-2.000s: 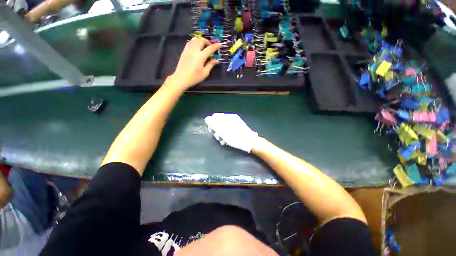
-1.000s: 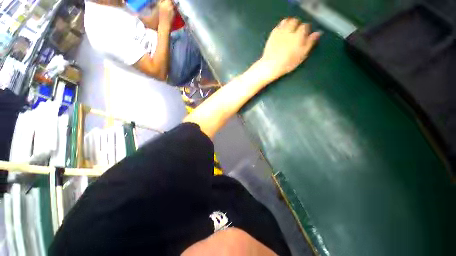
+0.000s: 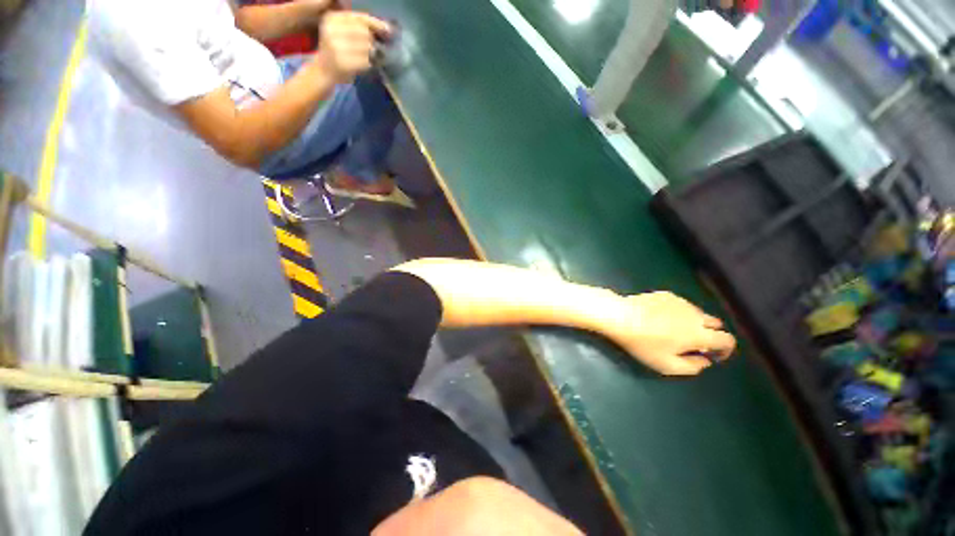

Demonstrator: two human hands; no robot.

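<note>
My bare left hand [image 3: 675,333] is over the dark-green bench [image 3: 524,157], beside the near edge of the black compartment tray [image 3: 770,204]. Its fingers are curled down, and whether something is in them cannot be seen. Binder clips [image 3: 880,398] in blue, teal, yellow and pink fill the tray's part at the right, blurred, with silver handles showing. The tray compartments nearer the top hold nothing visible. My right hand is out of the picture.
A seated person in a white shirt [image 3: 173,52] is at the bench's far left, hands at its edge. A metal post [image 3: 628,63] and rail run along the far side. A rack with white sheets [image 3: 52,314] stands at left. Black-yellow tape [image 3: 298,262] marks the floor.
The view has swung left since the earliest frame, then partly back. My left hand left the tray clips, lay on the bench with fingers spread, and is now curled nearer the tray. My gloved right hand left view.
</note>
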